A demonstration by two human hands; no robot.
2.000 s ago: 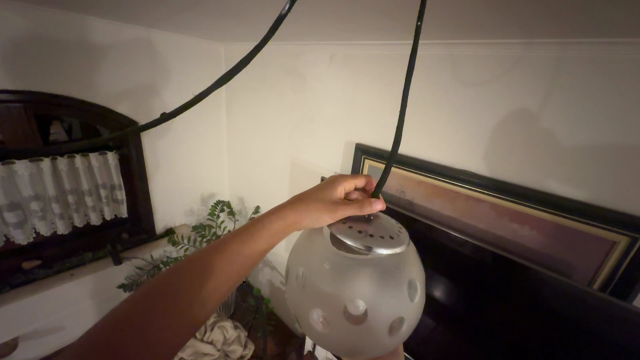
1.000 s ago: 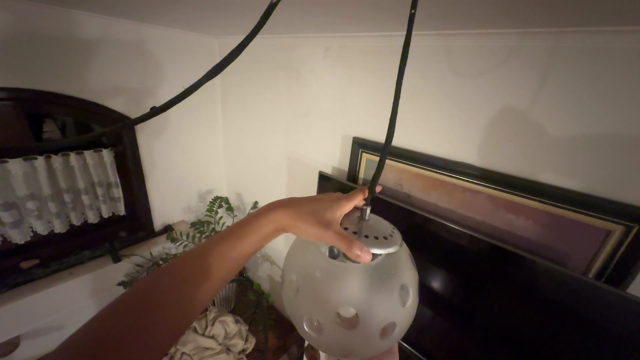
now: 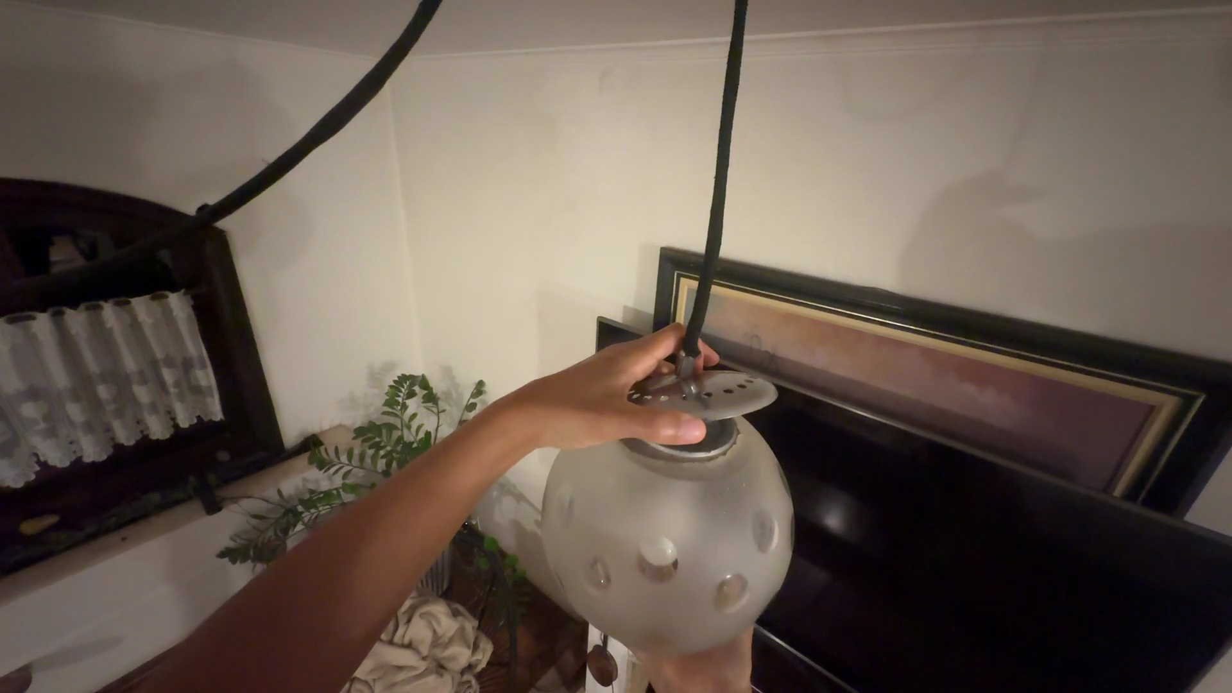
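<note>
A frosted glass globe lampshade [image 3: 669, 539] with clear round spots hangs at the lower centre. Above its open neck, a perforated metal cap [image 3: 736, 393] sits tilted and raised on the right side, on the end of a black cord [image 3: 722, 173]. My left hand [image 3: 630, 395] grips the cap, thumb at its near edge by the neck rim and fingers behind the cord fitting. Beneath the globe, my right hand [image 3: 703, 666] supports the glass from below; most of it is hidden by the shade.
Behind the globe stand a large dark flat screen [image 3: 962, 549] and a framed picture [image 3: 962, 385] against the wall. A leafy potted plant [image 3: 385, 452], crumpled beige cloth [image 3: 433, 640] and a curtained arched window [image 3: 106, 375] are at left. Another black cord [image 3: 318, 135] loops across the upper left.
The metal cap, which lay over the globe's neck, is now lifted and tilted, showing the neck rim. My left hand has shifted from the cord fitting onto the cap.
</note>
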